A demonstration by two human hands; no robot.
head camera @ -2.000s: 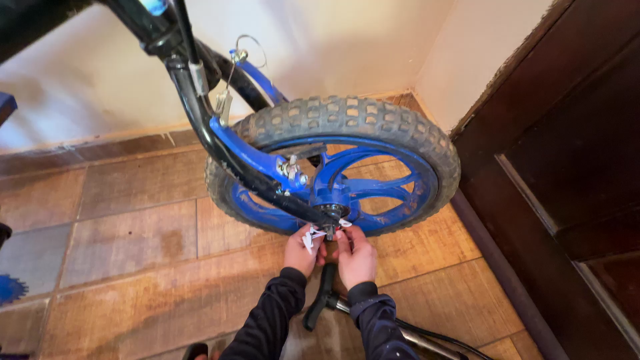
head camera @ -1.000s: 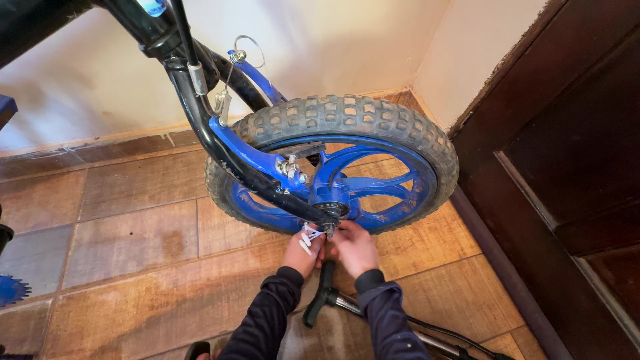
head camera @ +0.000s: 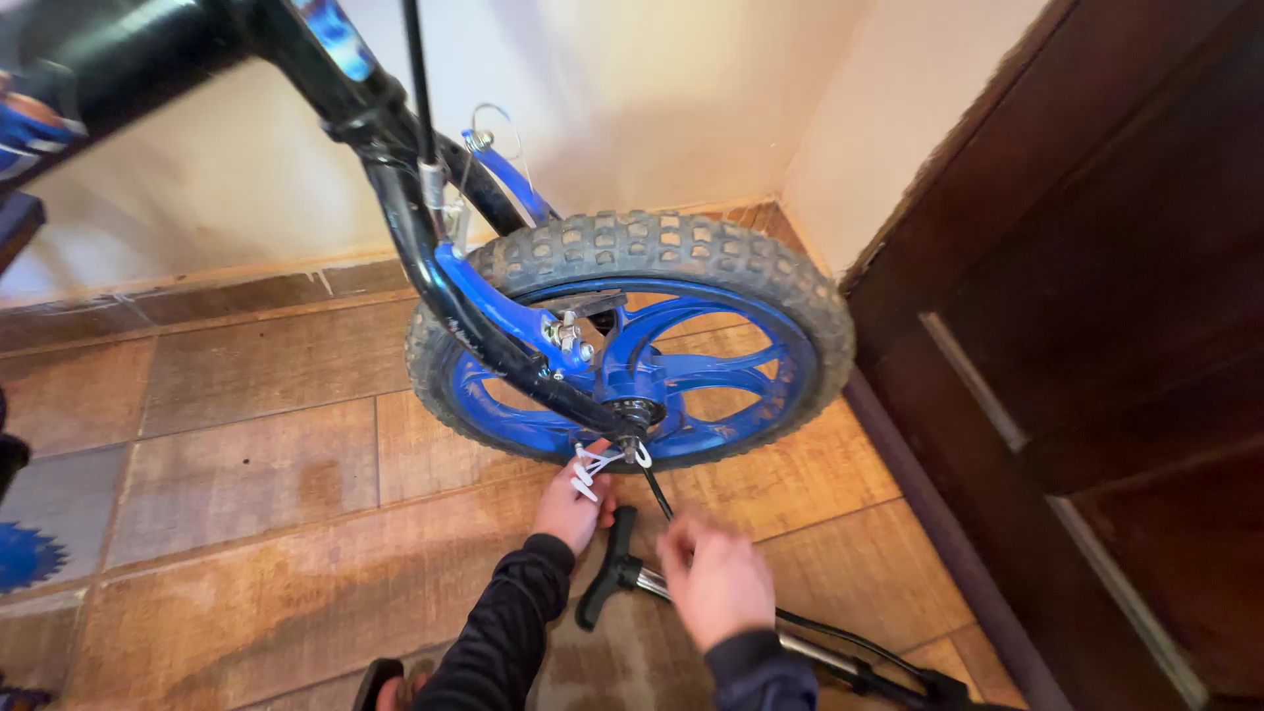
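Observation:
A bicycle's front wheel with a blue spoked rim (head camera: 716,370) and a knobbly tire (head camera: 632,242) rests in the black fork (head camera: 494,355). White cord or strip (head camera: 590,472) hangs by the axle end (head camera: 630,441), with a white loop (head camera: 644,455) beside it. My left hand (head camera: 576,509) is at the white cord below the axle, its fingertips partly hidden. My right hand (head camera: 716,578), blurred, is lower right of the axle with fingers curled, near a thin black hose (head camera: 658,492); whether it holds anything cannot be told. Between the hands lies the black T-handle (head camera: 614,568) of a pump.
The pump's metal shaft (head camera: 815,647) and hose run to the lower right. A dark wooden door (head camera: 1066,296) stands at right, a pale wall (head camera: 632,99) behind the wheel. A blue toothed disc (head camera: 28,556) shows at the left edge above the tiled floor (head camera: 267,474).
My right hand has moved away from the axle, down and to the right. The left hand remains by the axle. A thin black hose now shows between the axle and the right hand.

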